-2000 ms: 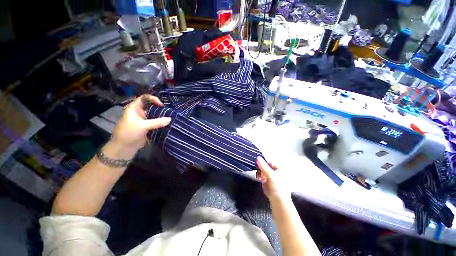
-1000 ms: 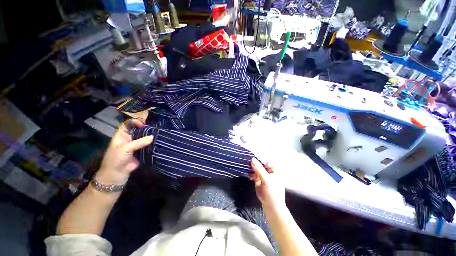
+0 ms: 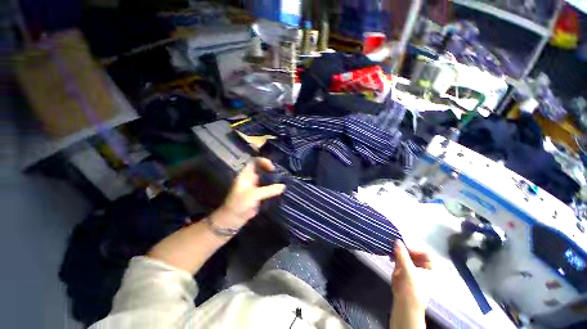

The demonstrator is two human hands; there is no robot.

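A navy-black striped cut piece (image 3: 338,217) is held stretched out over the table's front edge and my lap. My left hand (image 3: 248,194) grips its left end between thumb and fingers. My right hand (image 3: 409,266) pinches its right end. The white sewing machine (image 3: 476,186) stands to the right, its right end cut off by the picture's edge. A narrow dark strip (image 3: 472,283) lies under its arm. The frame is somewhat blurred.
A heap of striped pieces (image 3: 360,138) with plain dark cloth lies behind my hands. A red packet (image 3: 358,80) sits on dark cloth behind it. A green-handled tool (image 3: 473,109) stands at the machine's left end. Dark cloth (image 3: 122,257) is heaped low at the left.
The view has turned left, so the table and machine appear further right. Both hands still hold the striped piece, which now slants more down to the right.
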